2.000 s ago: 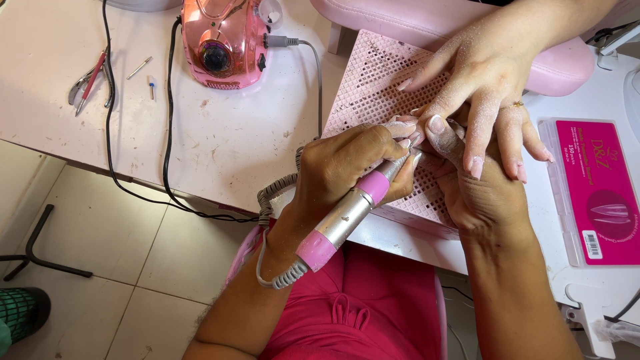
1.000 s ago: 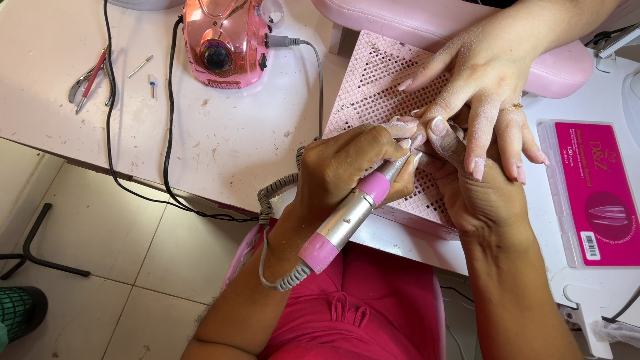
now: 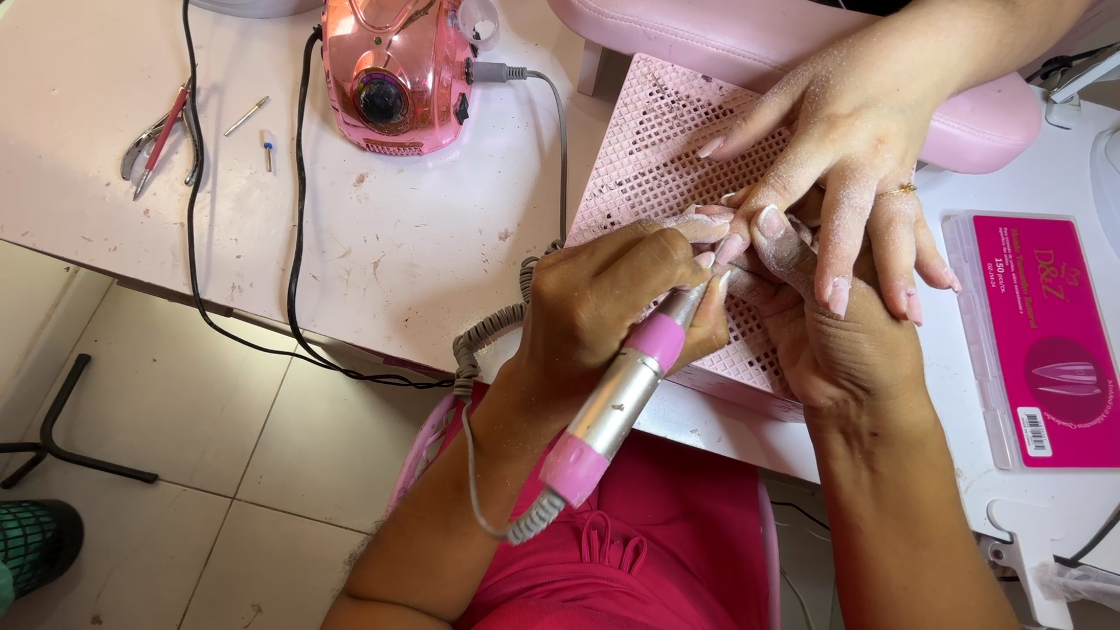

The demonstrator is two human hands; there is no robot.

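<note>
My left hand (image 3: 621, 297) grips a pink and silver electric nail drill handpiece (image 3: 612, 402), its tip at a fingernail of another person's hand (image 3: 862, 149). From the right, my right hand (image 3: 844, 324) holds that person's finger, my thumb lying over it. White dust covers the person's fingers and some of mine. Under the hands is a pink perforated dust collector (image 3: 665, 140). A coiled grey cord runs from the handpiece to the pink nail drill control unit (image 3: 398, 79). The drill bit is mostly hidden by fingers.
Cuticle nippers with a red-handled tool (image 3: 164, 136) and two drill bits (image 3: 269, 150) lie on the white table (image 3: 420, 254). Black cables (image 3: 302, 192) cross its left part. A pink padded armrest (image 3: 989, 122) stands behind, and a nail tip box (image 3: 1041, 350) lies at right.
</note>
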